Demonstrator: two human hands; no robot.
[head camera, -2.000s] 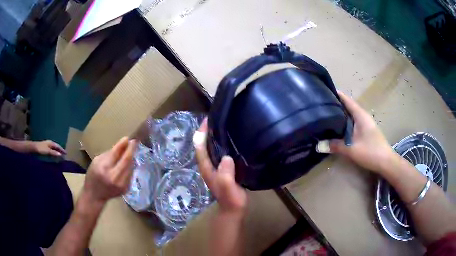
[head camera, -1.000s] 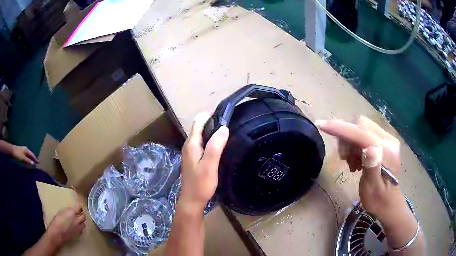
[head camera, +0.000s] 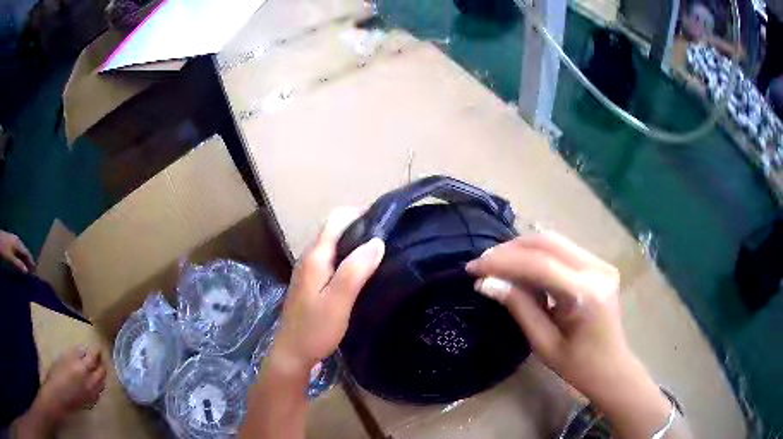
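Observation:
A black rounded unit (head camera: 429, 343) with a hoop handle (head camera: 442, 187) stands on the cardboard-covered bench. A small mark or display shows faintly on its dark face. My left hand (head camera: 322, 296) grips its left side at the foot of the handle, thumb on the front. My right hand (head camera: 558, 313) is at its upper right face, with thumb and fingertips close together and a pale band on one tip. Whether these tips touch the unit or hold something small is unclear. A round grille (head camera: 584, 423) is mostly hidden under my right forearm.
An open carton (head camera: 163, 214) at left holds several bagged round grilles (head camera: 219, 300). Another person's hand (head camera: 73, 377) is at its left flap. A sheet with a pink edge (head camera: 180, 33) lies at upper left. A white post (head camera: 543, 69) and hanging hose stand beyond the bench (head camera: 343, 111).
The unit has turned from its smooth side to its darker face, whose display looked brighter a second ago. My right hand left its side, then came back to its upper face. The view has shifted.

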